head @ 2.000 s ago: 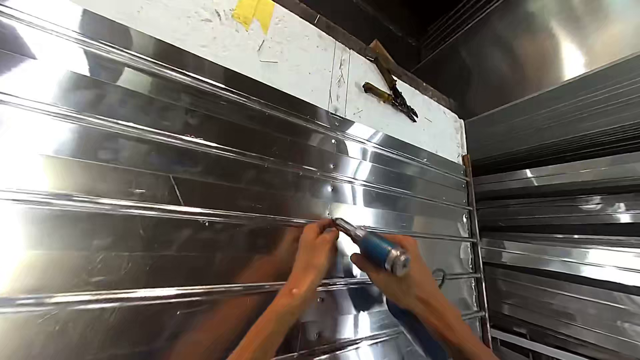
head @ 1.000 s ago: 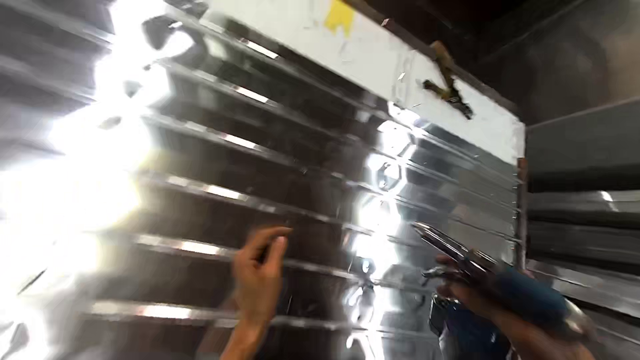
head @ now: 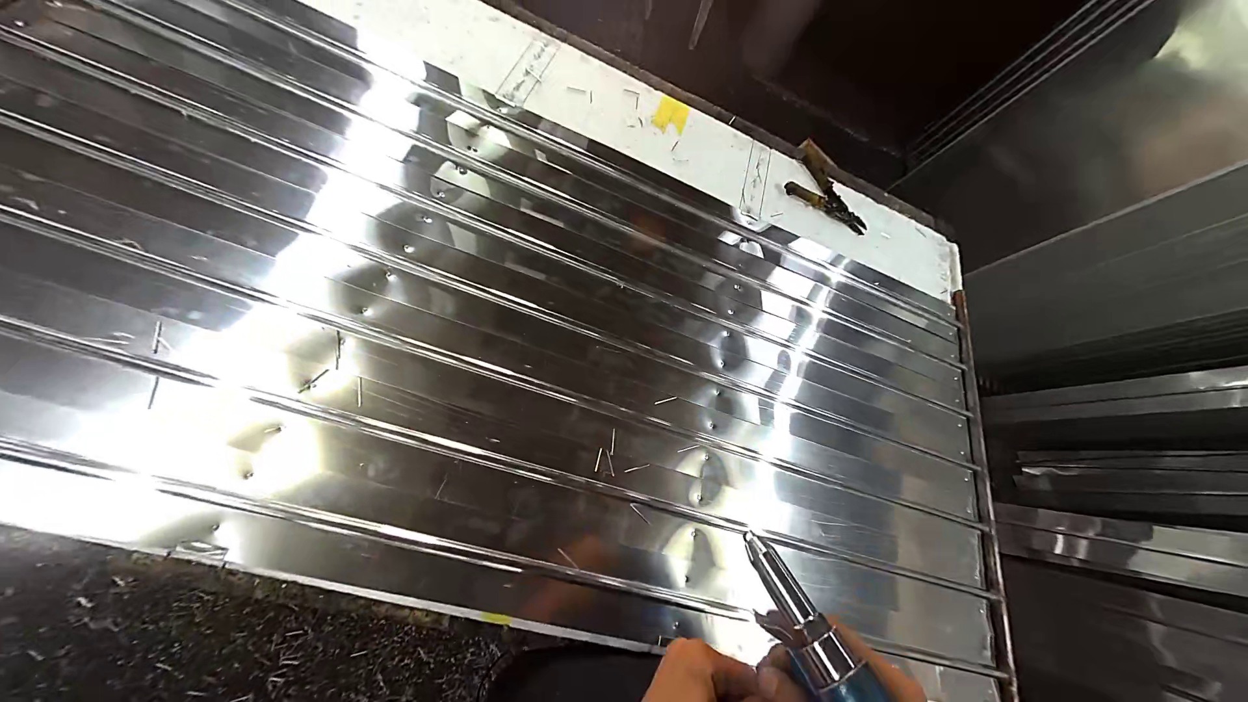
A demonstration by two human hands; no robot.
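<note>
A rivet gun (head: 829,653) with a shiny metal nose and a blue body enters at the bottom, its nose pointing up and left over ribbed sheet-metal panel (head: 546,409). Around its body is my right hand (head: 877,663), partly cut off by the frame edge. My left hand (head: 702,673) is beside the gun at the lower edge, fingers bent close to it; whether they hold anything is hidden. Rows of small rivets (head: 723,363) run across the panel between the raised ribs. Thin loose metal pins (head: 612,441) lie scattered on the sheet.
Pliers with worn yellowish handles (head: 829,203) lie on the white board (head: 604,97) along the far edge, near a yellow tape piece (head: 671,114). Long metal strips (head: 1121,536) are stacked at right. Dark floor (head: 244,634) with metal scraps is at lower left.
My left hand, raised apart from the gun a second ago, is now close beside it. The rivet gun remains in my right hand. The view has shifted, showing the panel's near edge.
</note>
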